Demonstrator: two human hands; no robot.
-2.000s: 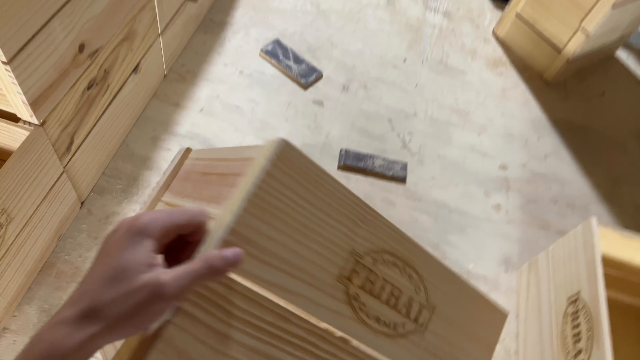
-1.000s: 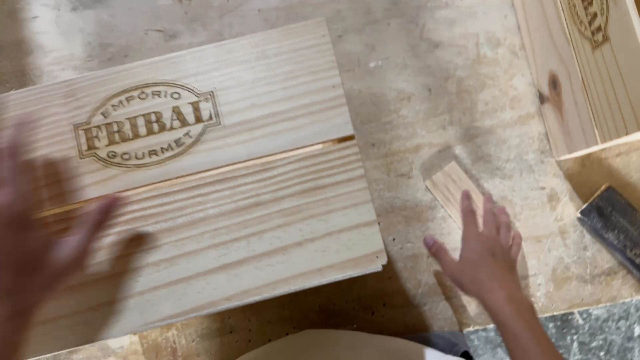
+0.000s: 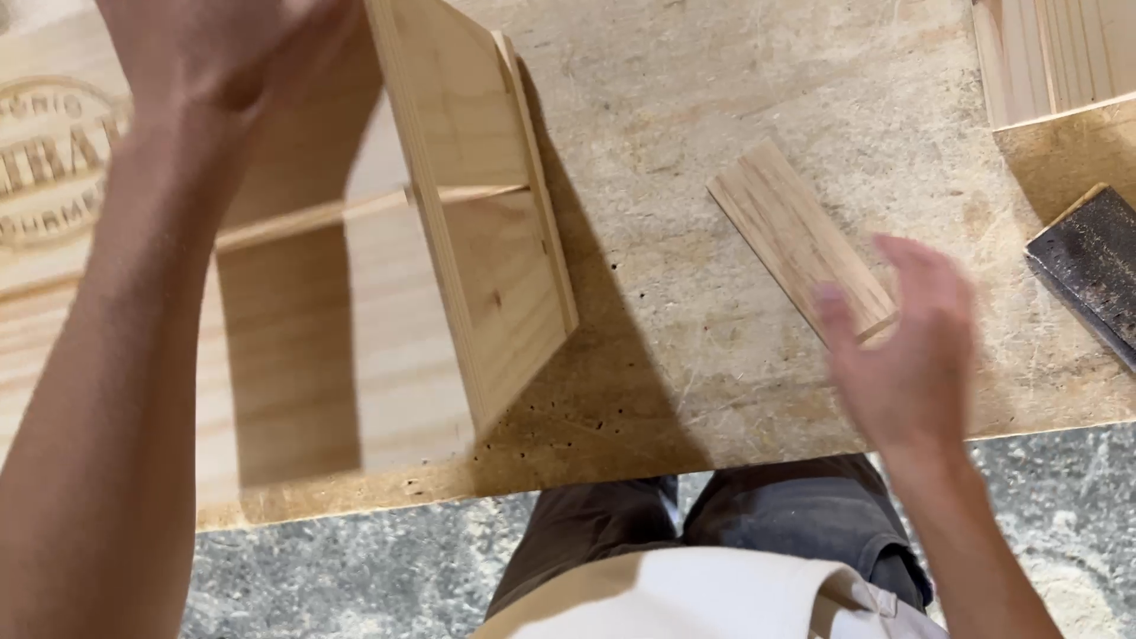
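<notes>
A pine box with an engraved logo (image 3: 302, 328) lies at the left of the workbench, its slatted end facing right. Over its upper part reaches my left hand (image 3: 231, 35); the fingers are cut off or hidden, so its hold is unclear. My right hand (image 3: 914, 346) is blurred, thumb and fingers apart around the near end of a small flat wooden block (image 3: 803, 235). Whether the fingers touch this block cannot be told.
A dark-faced sanding block (image 3: 1096, 266) lies on the right of the wooden workbench (image 3: 674, 222). Part of another pine box (image 3: 1065, 62) stands at the upper right. The bench's front edge runs before my legs, with the dusty floor below.
The box beside my left hand now shows its slatted end, where a second ago its logo face filled the left. My right hand remains at the small wooden block.
</notes>
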